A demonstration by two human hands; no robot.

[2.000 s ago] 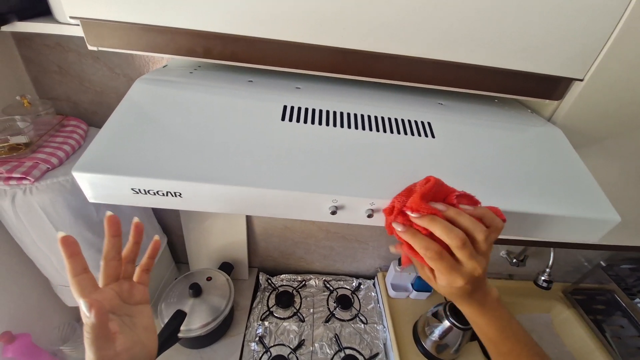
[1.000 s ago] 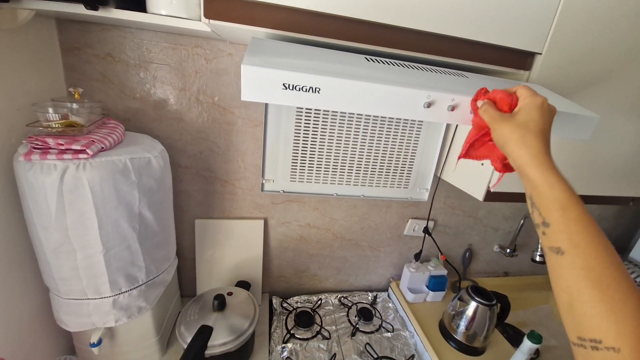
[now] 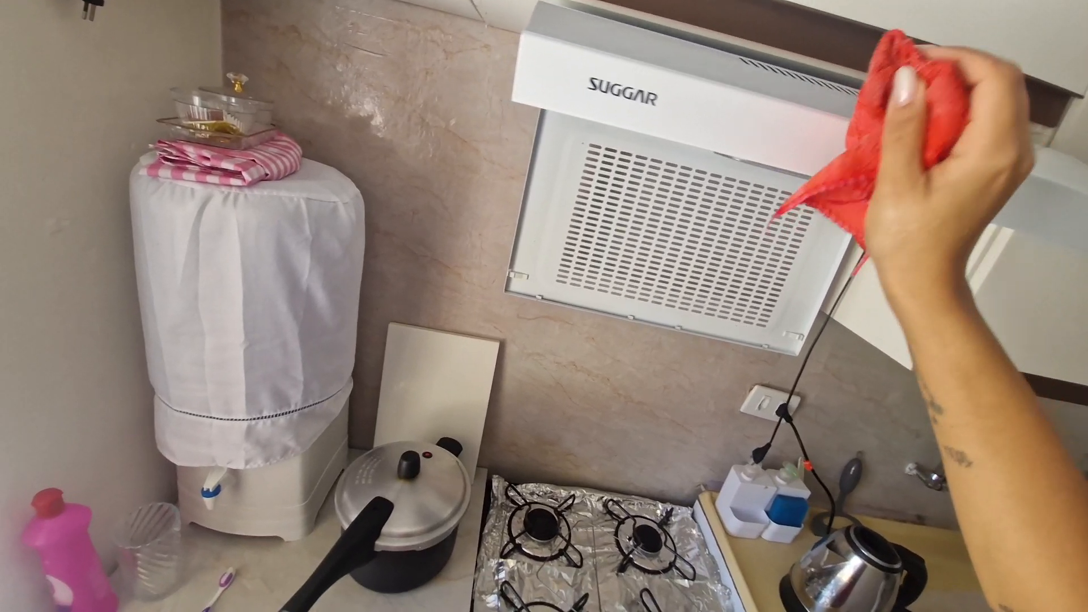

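My right hand (image 3: 960, 161) is raised at the upper right, its fingers and thumb closed around a crumpled red cloth (image 3: 867, 153). One corner of the cloth hangs down and to the left. Behind it is a white range hood (image 3: 680, 110), whose right front part is hidden by the cloth and hand; whether the cloth touches the hood I cannot tell. The perforated filter panel (image 3: 688, 229) shows on the hood's underside. My left hand is out of view.
Below the hood stands a gas stove lined with foil (image 3: 595, 552). A pressure cooker (image 3: 408, 510), a covered water dispenser (image 3: 251, 314) and a pink bottle (image 3: 68, 544) are to its left. An electric kettle (image 3: 850, 569) and soap dispensers (image 3: 761, 501) stand right, beneath a wall outlet (image 3: 769, 402).
My left hand, seen open at the lower left two seconds ago, has left the view. My right hand keeps hold of the red cloth. The view has shifted, showing the hood's underside.
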